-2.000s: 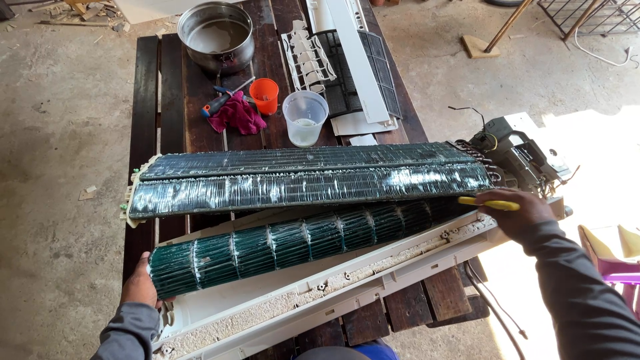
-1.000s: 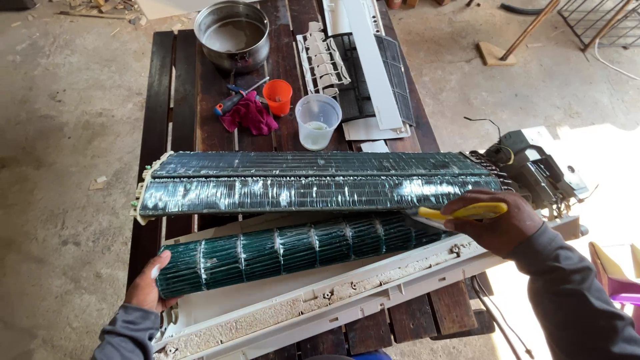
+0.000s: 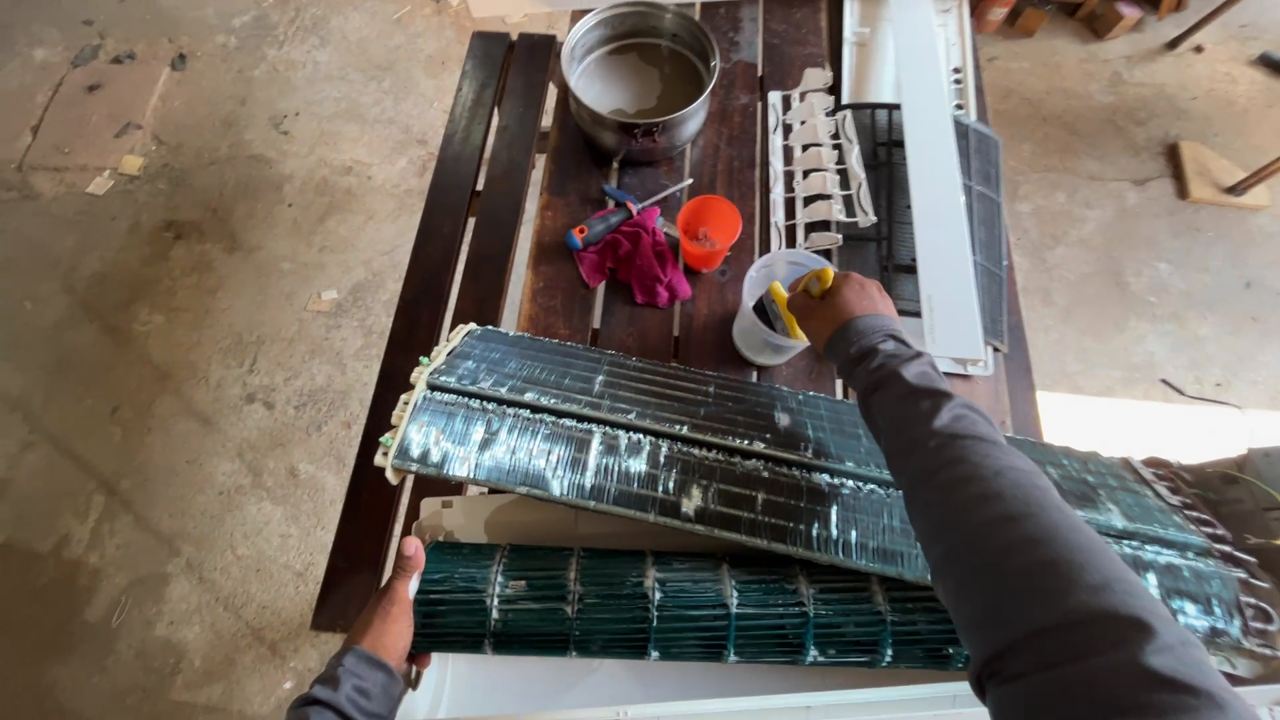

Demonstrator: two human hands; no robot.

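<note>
My right hand (image 3: 845, 303) grips a paintbrush by its yellow handle (image 3: 785, 312); the bristle end is down inside a translucent plastic cup (image 3: 762, 345). My left hand (image 3: 388, 610) holds the left end of a dark green cylindrical blower fan (image 3: 690, 608) from an air conditioner, its thumb on the end rim. The fan lies over a white plastic housing (image 3: 560, 685). Behind it a finned evaporator coil (image 3: 640, 440) rests at a slant, looking wet and shiny. My right forearm crosses over the coil and hides part of it and the fan's right end.
On the slatted wooden table (image 3: 420, 330) stand a steel pot (image 3: 640, 135) with cloudy liquid and an orange cup (image 3: 709, 235). A screwdriver (image 3: 600, 228) lies on a magenta cloth (image 3: 640, 262). White louvre parts (image 3: 815, 180), dark mesh filters (image 3: 985, 230) and a long white panel (image 3: 940, 190) lie at the back right.
My right hand has moved with the brush from the fan's right end to the translucent cup. My left hand stays at the fan's left end. The view has shifted.
</note>
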